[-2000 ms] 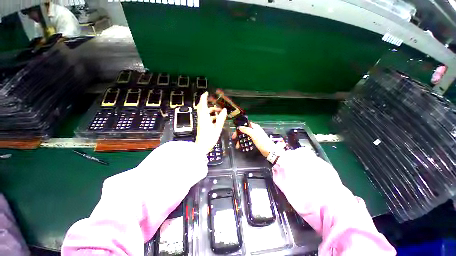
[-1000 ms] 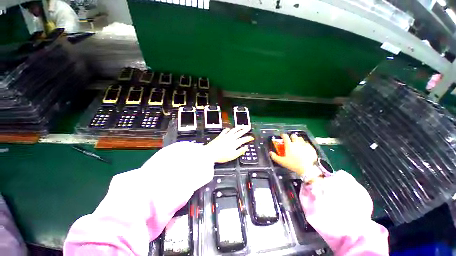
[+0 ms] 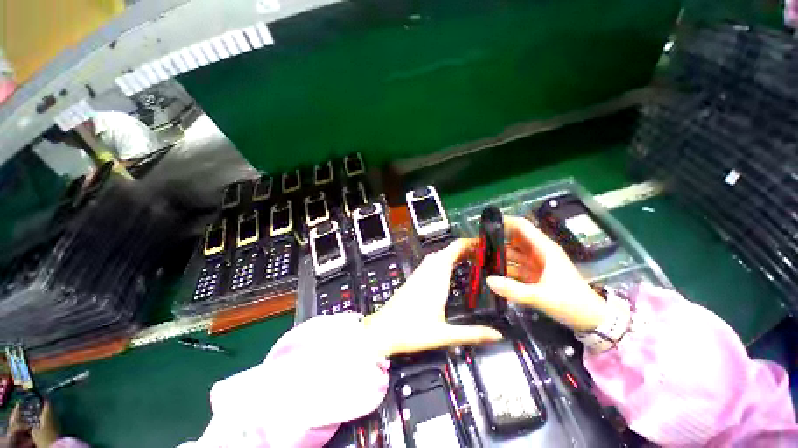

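A black flip phone with a red edge [image 3: 492,254] is upright, seen edge-on, above the front blister tray [image 3: 652,255]. My right hand [image 3: 547,276] grips it from the right, thumb in front. My left hand [image 3: 424,306] is at its left, thumb spread wide below; its fingertips reach the phone's left side, and I cannot tell if they press on it. Open flip phones with lit-looking screens [image 3: 371,229] stand in the tray's back row. Face-down phones with white labels [image 3: 507,389] lie in the front row. A face-down phone [image 3: 573,225] lies at the right.
A second phone tray [image 3: 188,297] is at the back left. Stacked trays stand at left [image 3: 79,280] and right [image 3: 731,149]. A thin dark stick [image 3: 203,346] lies on the bench. Another person's hands [image 3: 35,420] hold a phone at bottom left. The green panel [image 3: 437,79] is behind.
My view has tilted and turned. My right hand has lifted a phone from the tray's right side and turned it edge-on. My left hand has moved from the back-row phones to beside it.
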